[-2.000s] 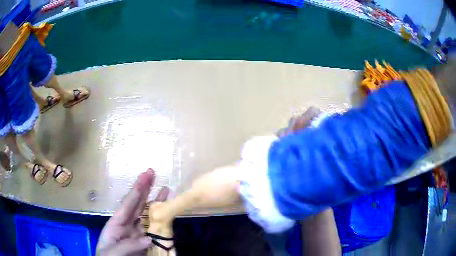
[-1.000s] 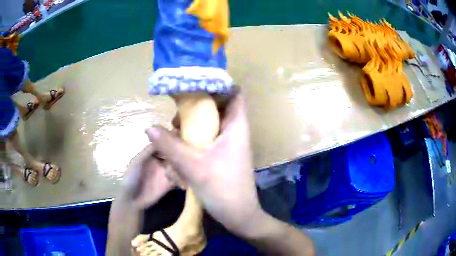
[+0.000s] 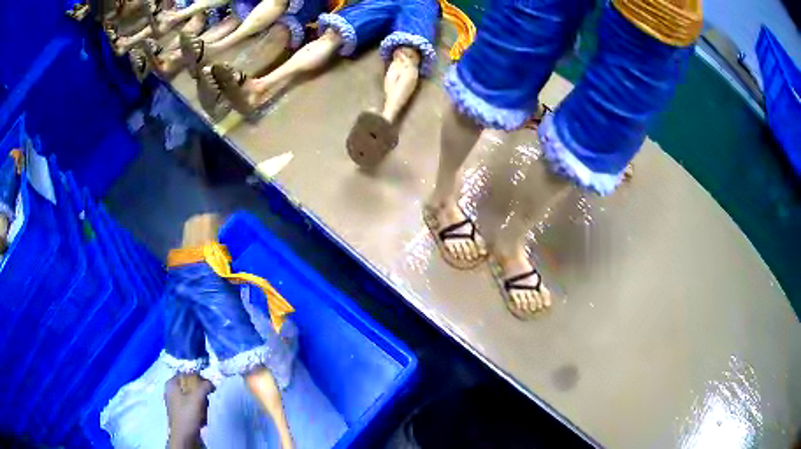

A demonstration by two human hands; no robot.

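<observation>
A figure lower body point(image 3: 211, 307), with blue shorts and an orange-yellow sash, is over a white liner sheet point(image 3: 132, 412) in a blue crate point(image 3: 351, 359). Its waist points up the picture. A dull brown shape covers the lower part of one leg, and a greyish blurred shape is beside the shorts; I cannot tell what either is. Two more lower bodies point(image 3: 615, 96) stand upright on the bench point(image 3: 650, 289), cut off by the top edge. I cannot make out my left or right hand.
Several lower bodies point(image 3: 373, 26) lie along the bench's far left part, feet towards its edge. Stacked blue crates point(image 3: 61, 289) are on the left. The green conveyor point(image 3: 720, 175) runs behind the bench. A pale scrap point(image 3: 275, 164) is at the bench edge.
The view has swung left to the crate and the lying parts. The hands around a leg a second ago no longer show clearly. The loose sashes have left view.
</observation>
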